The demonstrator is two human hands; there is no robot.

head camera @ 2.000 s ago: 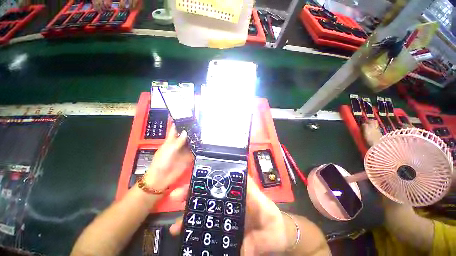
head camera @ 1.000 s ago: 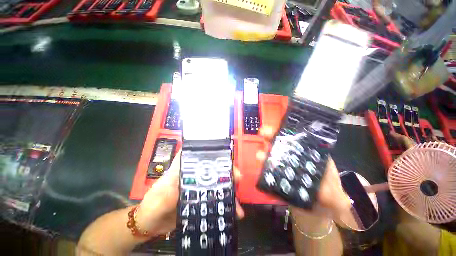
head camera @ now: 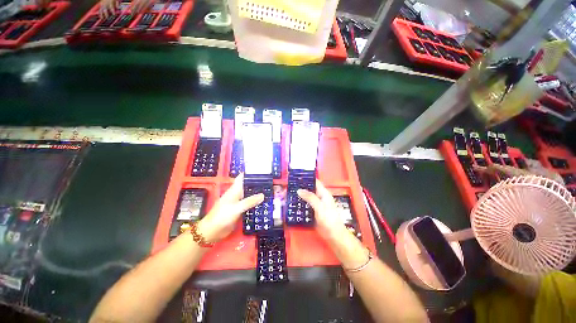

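My left hand [head camera: 228,214] holds an open flip phone [head camera: 258,158] with a glowing white screen, its thumb on the keypad. My right hand [head camera: 325,211] holds another open flip phone [head camera: 304,154], also lit, thumb on its keypad. Both are over the red tray [head camera: 225,253]. Several open lit phones stand in the tray's far row, one at the far left [head camera: 207,145]. Another open phone [head camera: 272,257] lies at the tray's near edge, its upper part hidden. Dark closed phones lie in the near row, at left [head camera: 190,210] and partly behind my right hand [head camera: 345,213].
Batteries [head camera: 194,306] lie before the tray. A red pen [head camera: 379,216], a pink base with a smartphone [head camera: 437,251] and a pink fan [head camera: 523,232] are at right. A metal post [head camera: 436,104], hanging bin [head camera: 282,38] and green conveyor [head camera: 126,88] are beyond. Another person's hand is at right.
Both held phones have moved away from the camera to over the tray. The right one has swung left, beside the left one. An open phone now shows at the tray's near edge.
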